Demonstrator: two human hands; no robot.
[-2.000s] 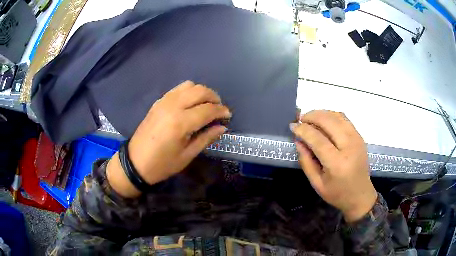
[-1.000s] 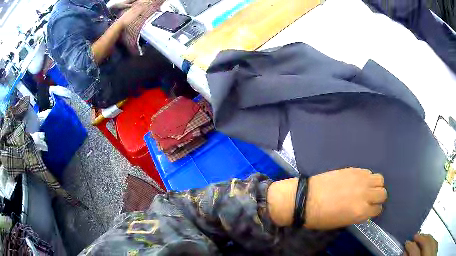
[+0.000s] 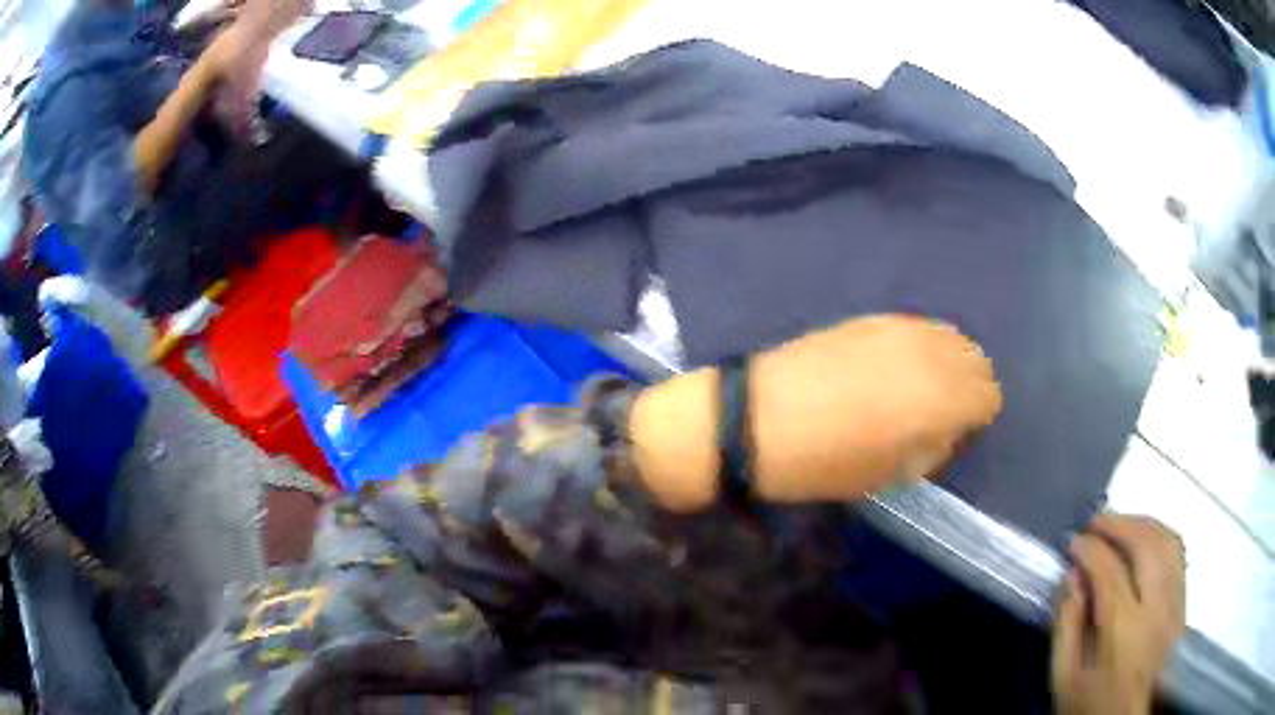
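A dark grey garment panel lies over the white table, its left part folded and reaching past the front edge. My left hand, with a black band on the wrist, rests on the panel near the front edge; its fingers are blurred and curled under, so I cannot tell whether they grip the cloth. My right hand is at the table's front edge by the panel's lower right corner, cut off by the bottom of the picture. Its fingertips are blurred and their hold on the cloth is unclear.
A ruler strip runs along the table's front edge. Below left are a blue crate, a red stool or crate and stacked brown-red cloth pieces. Another person's arm is at the upper left. Dark cloth lies at the upper right.
The view has swung left from the needle area and labels, then slightly back. My left hand stays on the panel near the edge. More of my right hand shows than one second ago.
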